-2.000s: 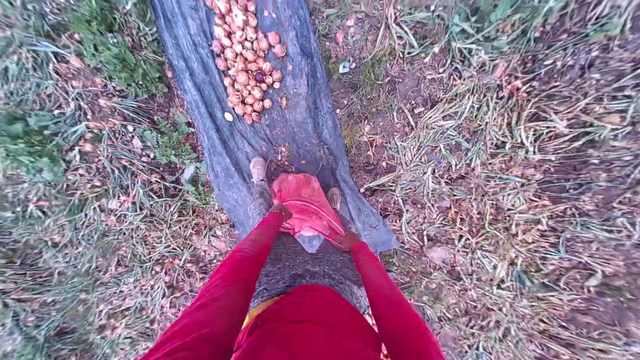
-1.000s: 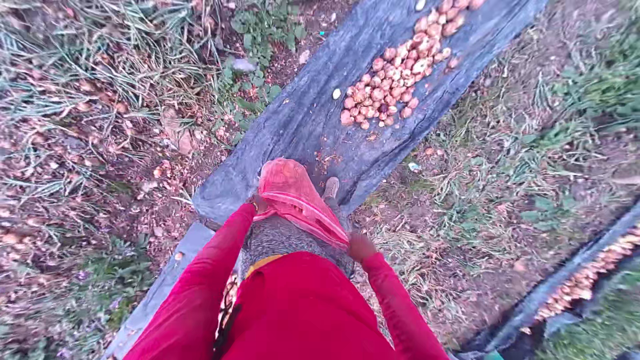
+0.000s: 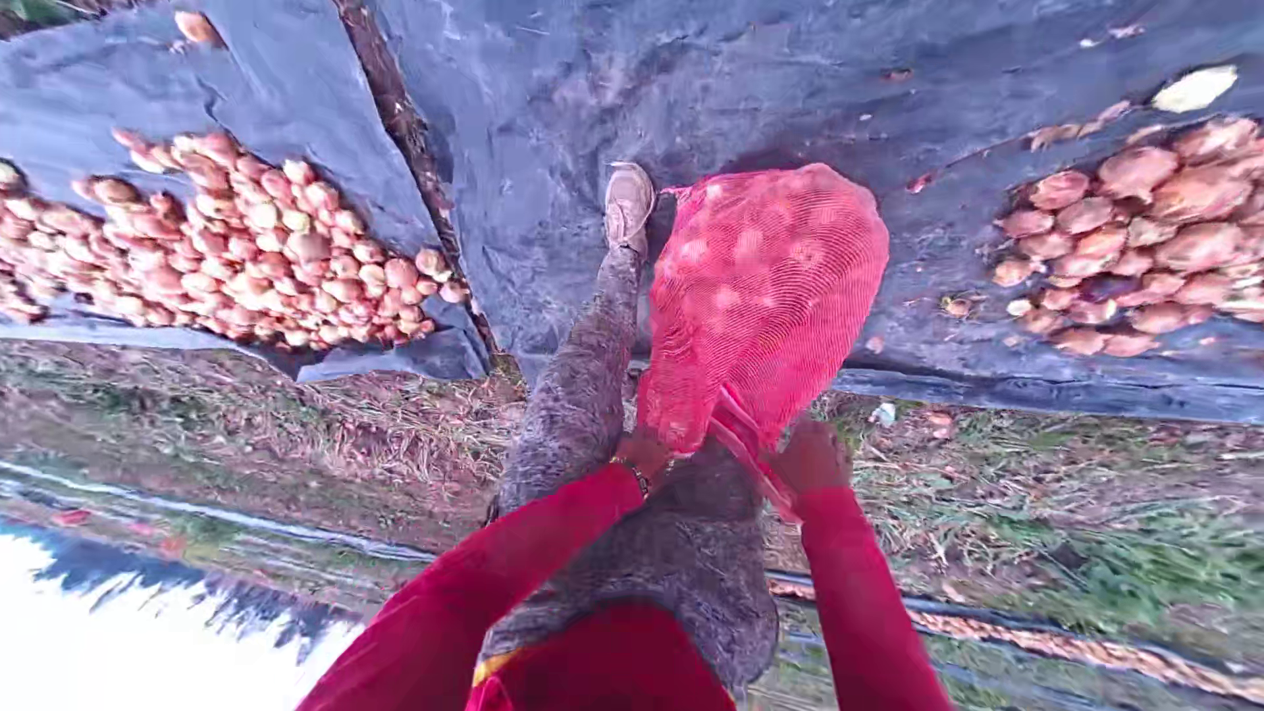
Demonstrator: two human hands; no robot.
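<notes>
A red mesh sack holding onions lies on the dark plastic sheet, beside my shoe. Its open end points back toward my body. My left hand, with a band at the wrist, grips the left side of the sack's mouth. On the right side of the mouth, my right hand is closed on the gathered mesh edge. The fingers of both hands are partly hidden by mesh and blur.
Onions lie in a heap on the sheeting at left, and another onion heap is at right. A gap edged with soil parts two sheets. Dry stalks and grass border the sheet, with a further onion row behind.
The view has turned strongly. The sack, bunched near my feet before, now shows stretched out on the sheet with its rounded bulk away from me. Both hands still hold its mouth.
</notes>
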